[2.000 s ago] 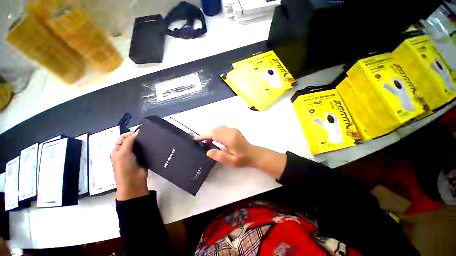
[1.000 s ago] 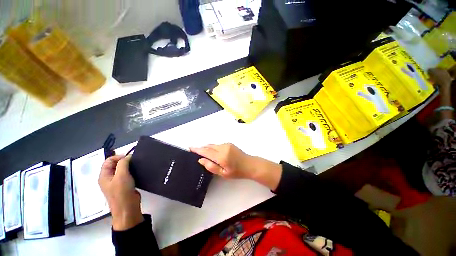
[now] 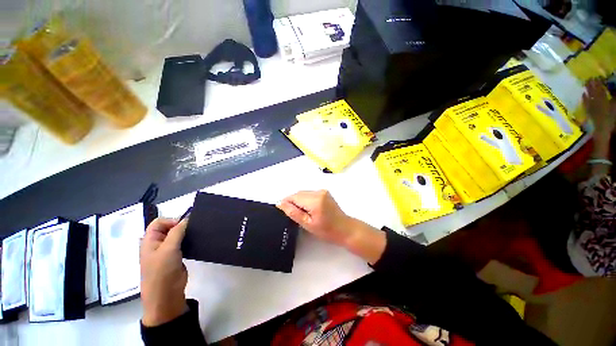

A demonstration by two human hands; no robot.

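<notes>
A black retail box (image 3: 238, 233) with small pale lettering is held flat above the white table, face up. My left hand (image 3: 163, 270) grips its left end, with a black loop (image 3: 150, 197) sticking out above the fingers. My right hand (image 3: 324, 215) holds the upper right edge, fingertips on the rim. The underside of the box is hidden. White inner trays with black rims (image 3: 120, 257) stand in a row at the left, beside my left hand.
Yellow sleeves (image 3: 329, 135) and a clear plastic bag (image 3: 225, 146) lie on the dark mat strip's edge and surface. Yellow boxes (image 3: 420, 181) stand at right. Black box block (image 3: 392, 61), small black box (image 3: 182, 86), strap (image 3: 233, 62) and tape rolls (image 3: 94, 81) stand behind. Another person's hand (image 3: 597, 108) is far right.
The black box has turned from a steep tilt to nearly level across the view. My right hand has moved from its right end to its upper edge. The camera view has shifted.
</notes>
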